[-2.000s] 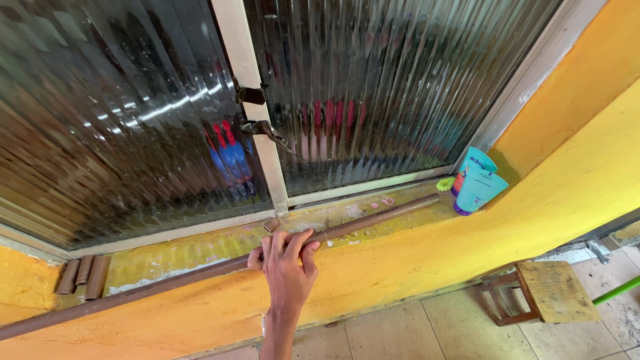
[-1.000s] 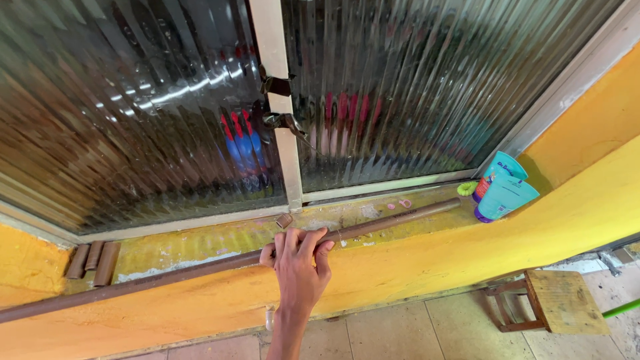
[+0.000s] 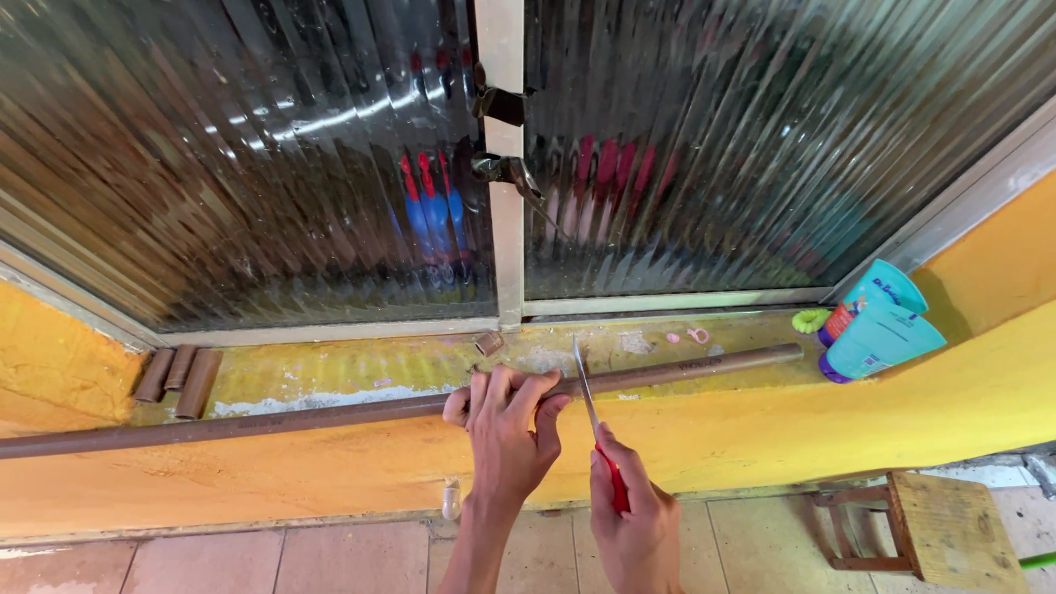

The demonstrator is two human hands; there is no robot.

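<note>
A long brown plastic pipe (image 3: pixel 330 414) lies along the yellow windowsill (image 3: pixel 309 367), its right end near two turquoise tubes. My left hand (image 3: pixel 511 421) grips the pipe from above near the middle. Just right of it, my right hand (image 3: pixel 631 503) holds a knife (image 3: pixel 587 392) by its red handle. The blade, which looks serrated, lies across the pipe and points toward the window. Whether it has cut into the pipe cannot be told. A short ring-like piece of brown pipe (image 3: pixel 489 343) rests behind my left hand.
Several short brown pipe pieces (image 3: pixel 198 384) lie at the sill's left end. Turquoise squeeze tubes (image 3: pixel 884 342) and a green coiled hair tie (image 3: pixel 811 320) are at the right. Ribbed glass panes (image 3: pixel 676 148) stand behind the sill. A wooden stool (image 3: pixel 953 528) is on the tiled floor.
My right hand, out of view in the earlier frames, has come in with the knife, its blade now at the pipe. My left hand has stayed on the pipe.
</note>
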